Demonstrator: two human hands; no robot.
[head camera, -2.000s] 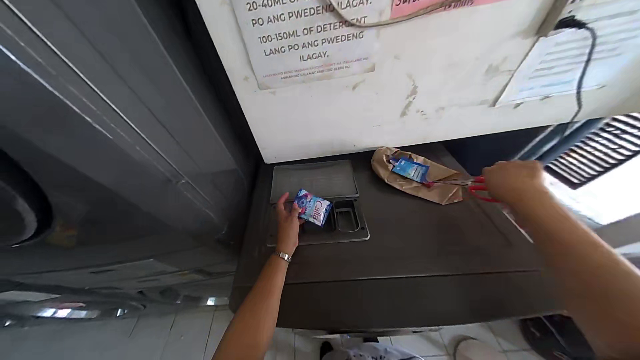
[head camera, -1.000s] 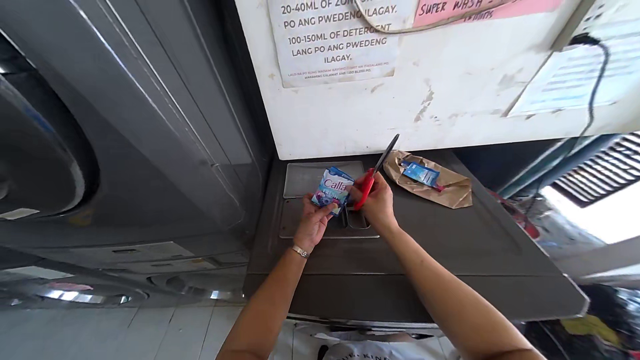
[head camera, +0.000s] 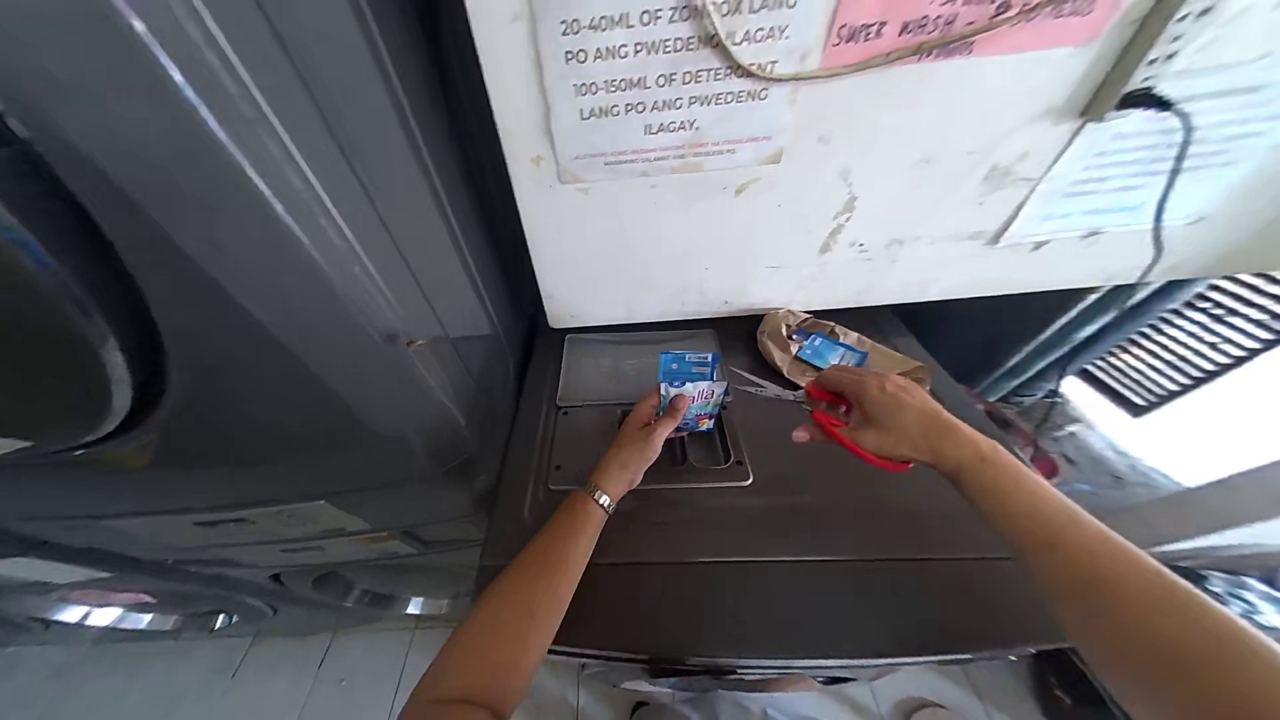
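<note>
My left hand (head camera: 643, 435) pinches a blue and white plastic sachet (head camera: 693, 402) with its upper part folded back, above the machine's detergent dispenser tray (head camera: 590, 445). The tray's grey lid (head camera: 640, 365) lies open behind it. To the right, my right hand (head camera: 880, 415) holds red-handled scissors (head camera: 848, 440) by the handles. The blades are parted and point left toward the sachet, a little away from it. Just beyond my right hand a brown paper bag (head camera: 778, 340) lies on the machine top, with a blue sachet (head camera: 830, 350) on it.
The dark top of the washing machine (head camera: 800, 520) spreads beneath both hands. Behind it stands a white panel (head camera: 680, 250) with taped paper notices and a hanging cord. Large grey machines (head camera: 300, 300) rise on the left. A black plug and cable (head camera: 1180, 150) hang at the upper right.
The scissors, earlier over the paper bag, came beside the sachet in my left hand, with the blades pointing up; now they are farther right with blades parted. The sachet's top is now folded back.
</note>
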